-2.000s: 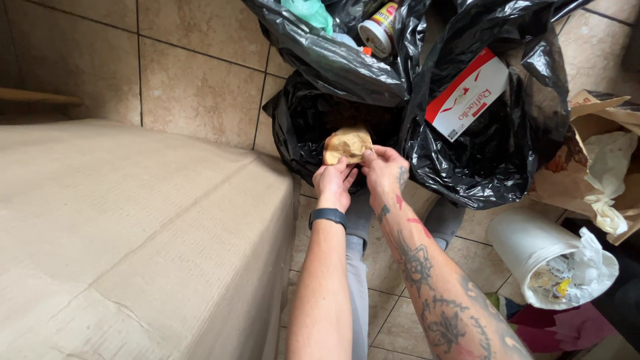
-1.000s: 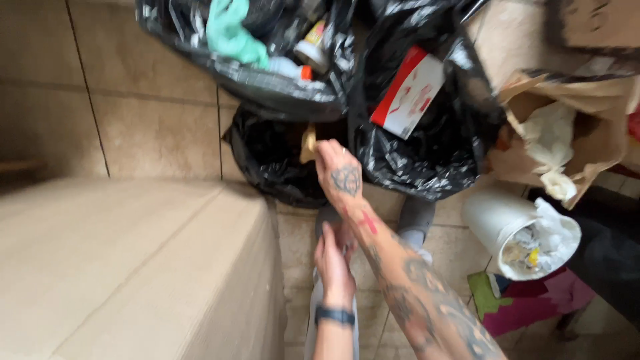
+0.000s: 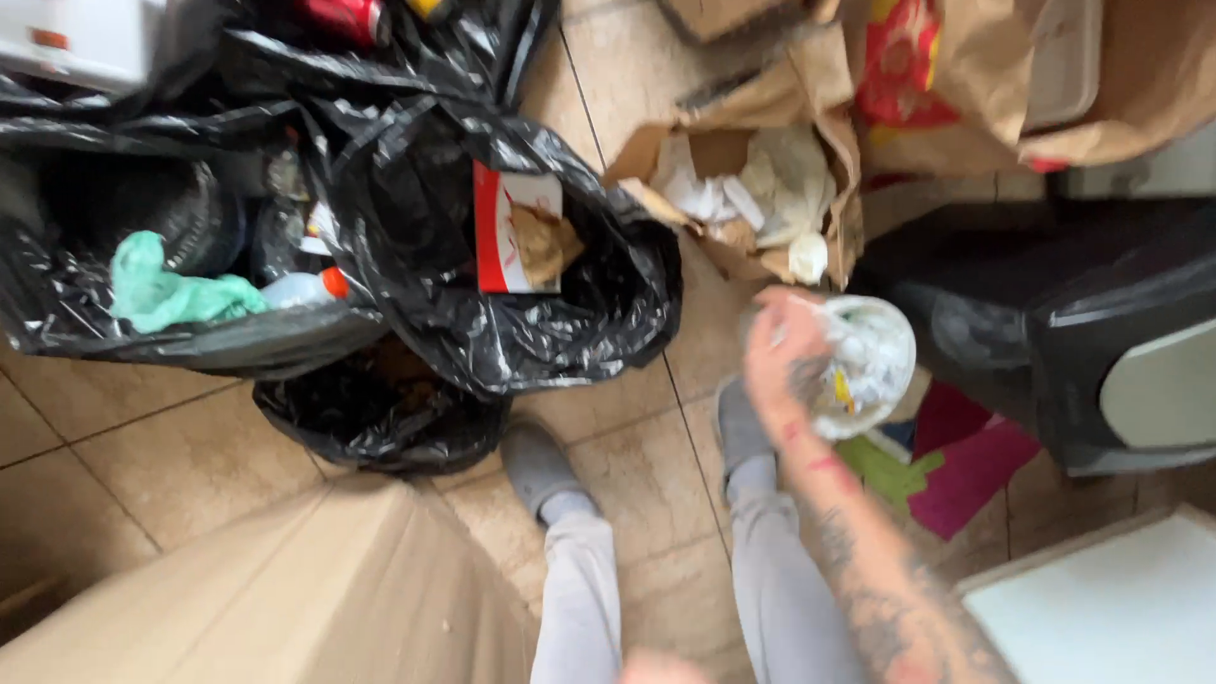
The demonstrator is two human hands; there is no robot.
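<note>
My right hand (image 3: 787, 337) is at the left rim of a white bin (image 3: 864, 366) full of crumpled paper and plastic; motion blur hides whether its fingers grip the rim or the white plastic there. Of my left hand (image 3: 665, 669) only a blurred bit shows at the bottom edge, so its fingers cannot be made out. In the middle black bag (image 3: 608, 313) lies a red and white box (image 3: 518, 195) with a crumpled brown piece (image 3: 543, 245) on it. The small black-lined bin (image 3: 380, 418) stands below that bag.
On the left a black bag (image 3: 218, 351) holds a green plastic bag (image 3: 176, 290) and a bottle with an orange cap (image 3: 304, 287). Paper bags (image 3: 831, 57) with waste stand at the upper right. A large cardboard box (image 3: 285, 589) fills the lower left. Tiled floor (image 3: 627, 475) shows around my feet.
My right hand has gone from the small black-lined bin to the white bin. The brown piece, earlier in my hands, is no longer there; a similar one lies on the box. The view has swung right.
</note>
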